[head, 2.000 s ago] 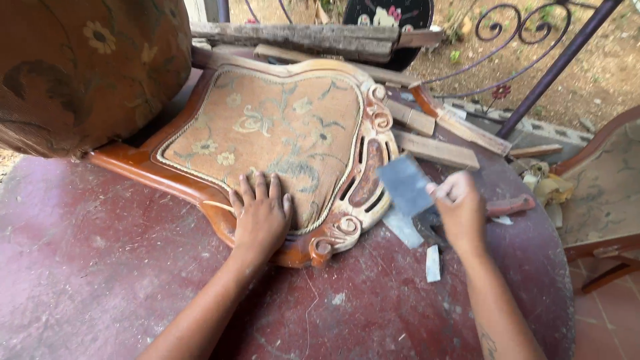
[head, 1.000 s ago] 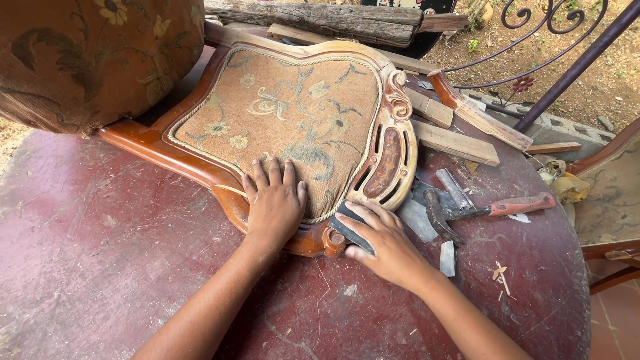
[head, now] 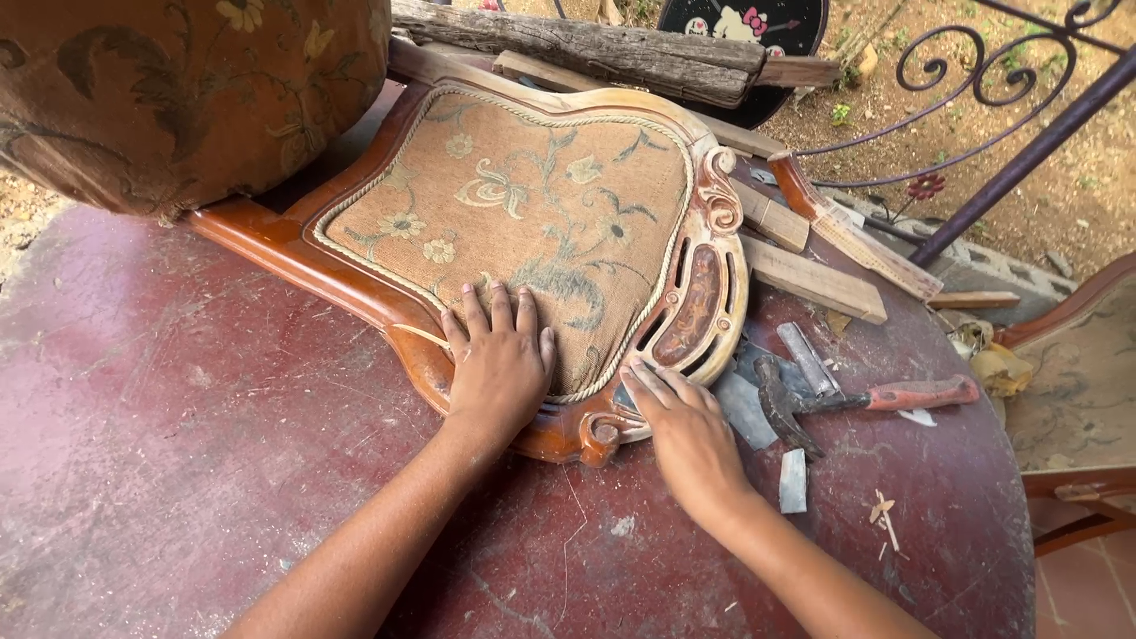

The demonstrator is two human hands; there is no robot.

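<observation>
A wooden chair back (head: pixel 355 284) with floral upholstery (head: pixel 515 213) and rope-like trim lies on a round red table (head: pixel 266 461). My left hand (head: pixel 501 364) rests flat on the lower part of the fabric, fingers apart. On the carved top rail (head: pixel 697 311), near the scroll at its lower corner, my right hand (head: pixel 683 426) presses a dark piece of sandpaper (head: pixel 626 397), mostly hidden under the fingers. The rail looks pale and bare in places, while the side frame is glossy brown. The chair's upholstered seat (head: pixel 195 89) stands at the upper left.
A claw hammer (head: pixel 852 399) with a red handle lies right of my right hand, among sandpaper pieces (head: pixel 745 408) and a metal piece (head: pixel 808 359). Wood strips (head: pixel 816 280) and a weathered beam (head: pixel 603 49) lie behind the chair back. Another chair (head: pixel 1074 390) stands at the right.
My right hand held the sandpaper raised off the rail two seconds ago; it came down onto the carved rail and stays there. My left hand remains on the fabric.
</observation>
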